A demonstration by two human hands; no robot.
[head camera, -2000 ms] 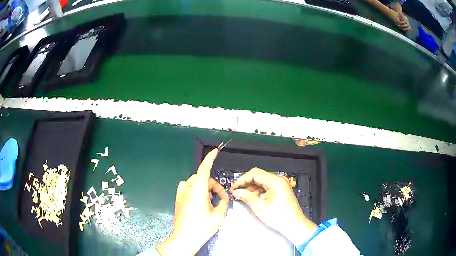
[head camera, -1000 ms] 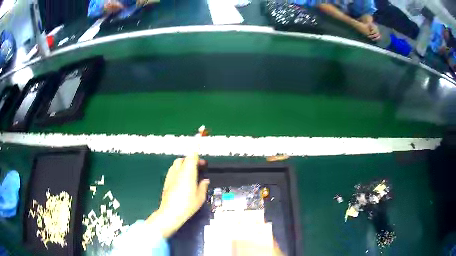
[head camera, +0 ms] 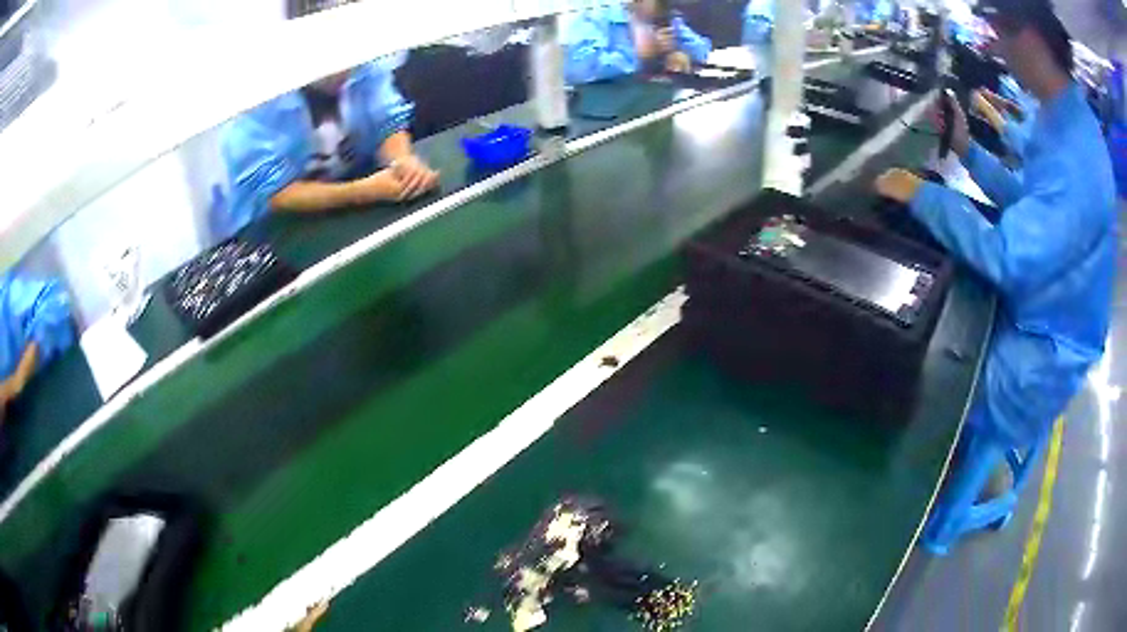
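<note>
Neither of my hands is in the picture. Nearest in front of me, a mixed pile of small dark, white and yellow parts (head camera: 556, 552) lies on the green bench. A smaller speckled heap (head camera: 667, 602) lies beside it to the right. Further right stands a tall stack of black foam trays (head camera: 803, 333). An opened tablet (head camera: 853, 269) lies in the top tray, with a board showing at its left end.
A white strip (head camera: 476, 459) divides the bench from the green conveyor (head camera: 371, 407). Another black tray with a tablet (head camera: 124, 562) is at lower left. Across are a blue bin (head camera: 497, 147), a filled black tray (head camera: 225, 286) and seated workers. A worker in blue (head camera: 1051, 198) is at right.
The view has swung right and up. My hands and the tablet in front of me have left the picture. The tray stack and the worker at right have come into view.
</note>
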